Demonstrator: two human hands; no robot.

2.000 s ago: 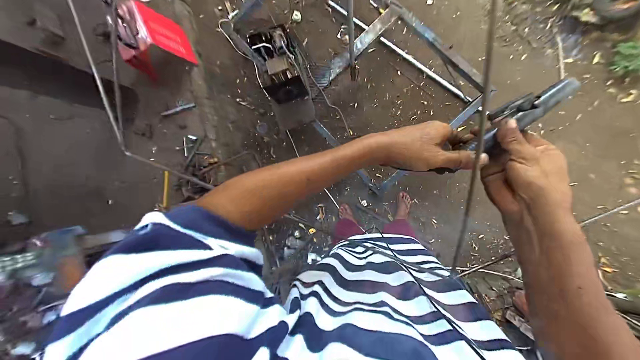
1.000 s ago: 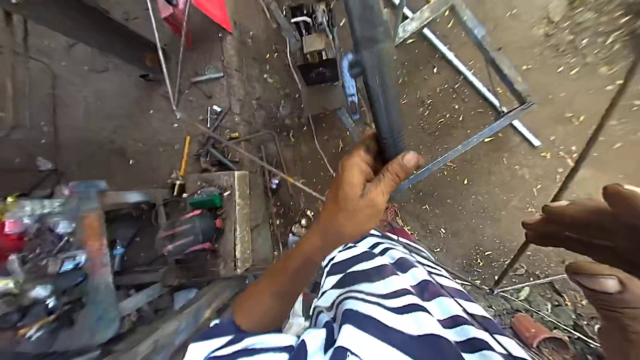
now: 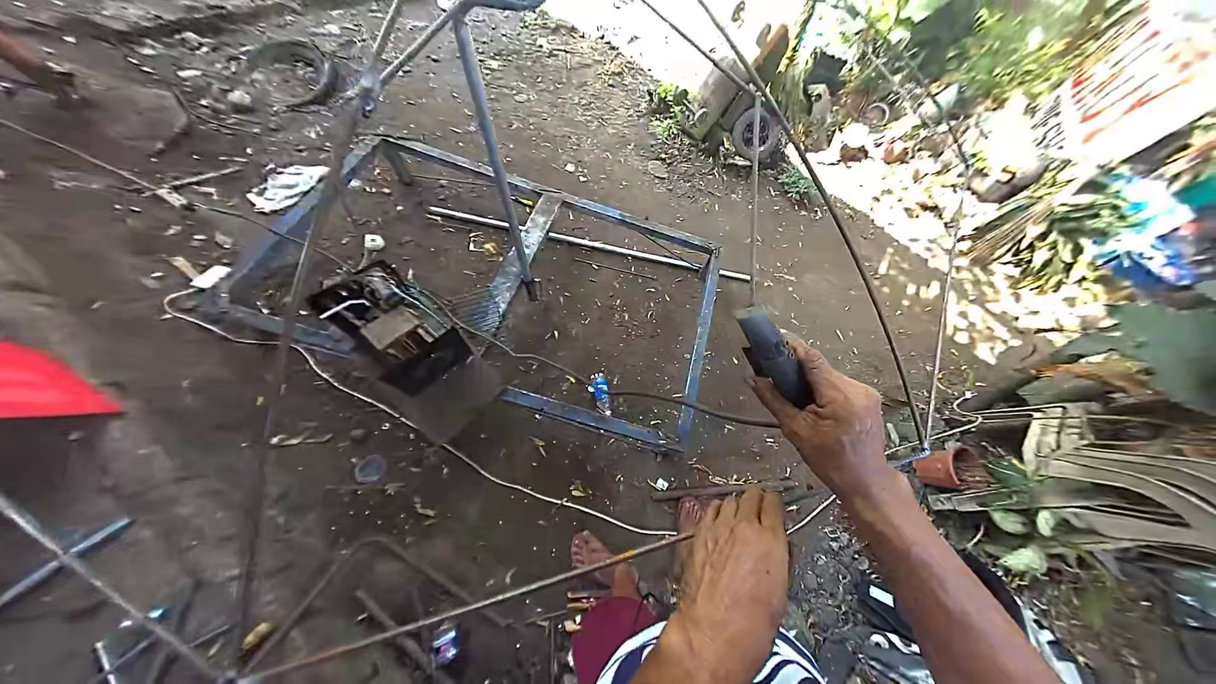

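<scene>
My right hand (image 3: 836,418) is closed around a dark welding electrode holder (image 3: 777,356), its head tilted up and to the left. A thin upright rod (image 3: 755,204) lines up with that head; whether it is clamped there cannot be told. The holder's cable (image 3: 703,407) runs left towards an open-cased welding machine (image 3: 399,328) on the ground. Lower down, my left hand (image 3: 736,560) lies over a rusty metal rod (image 3: 475,605) of a thin frame, fingers bent over it and fingertips hidden. Beyond both hands a blue-grey rectangular metal frame (image 3: 701,351) lies on the soil.
Tall thin rods (image 3: 845,233) cross the view in front and to the right. A pale cable (image 3: 508,483) snakes over the soil near my feet. Around lie a plastic bottle (image 3: 600,392), a clay pot (image 3: 940,468) and a loose pipe (image 3: 608,247). A red sheet (image 3: 47,385) is at the left.
The view has swung a lot. My right hand, empty one second ago, now holds the dark holder, which my left hand held then. My left hand is now on the rod.
</scene>
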